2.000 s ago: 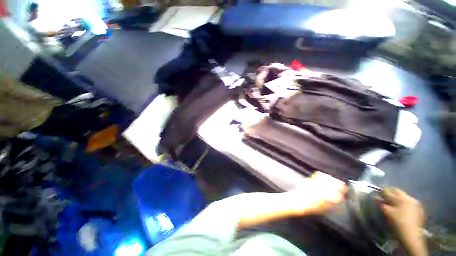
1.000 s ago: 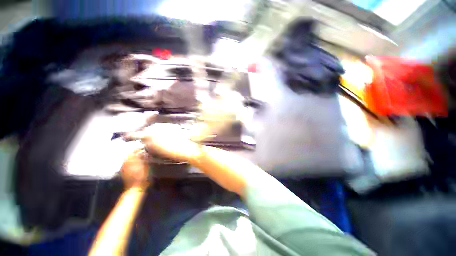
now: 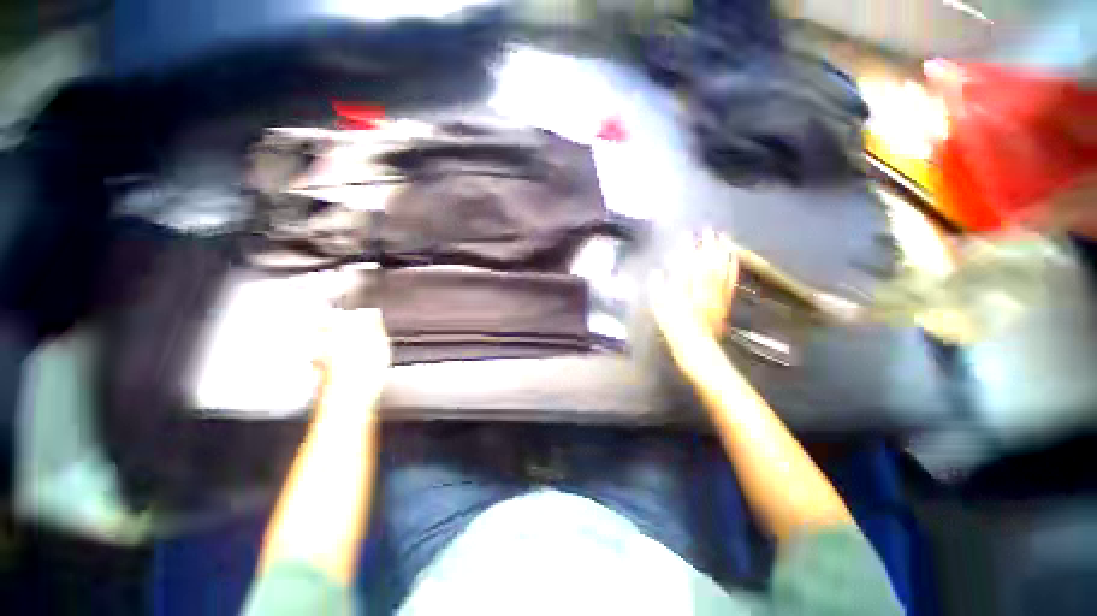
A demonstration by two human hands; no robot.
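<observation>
A dark brown folded garment strip (image 3: 487, 311) lies flat at the table's near side, with small white patches at its right end. My left hand (image 3: 355, 343) is at the strip's left end; its fingers are blurred and their grip cannot be made out. A rumpled brown bundle (image 3: 481, 211) lies behind the strip. My right hand (image 3: 698, 286) is to the right of the strip, beside the light brown handle of the iron (image 3: 764, 343). Blur hides whether its fingers touch the handle.
Dark pieces (image 3: 156, 349) hang over the left table edge. A black cloth heap (image 3: 764, 120) lies at the back right, with a red basket (image 3: 1017, 144) beyond it. Small red spots (image 3: 359, 116) show behind the bundle. A long blue shape runs along the back left.
My hands were close together at the strip's left end; my right hand has moved right to beside the iron. The iron now shows. The view has turned right since the earliest frame.
</observation>
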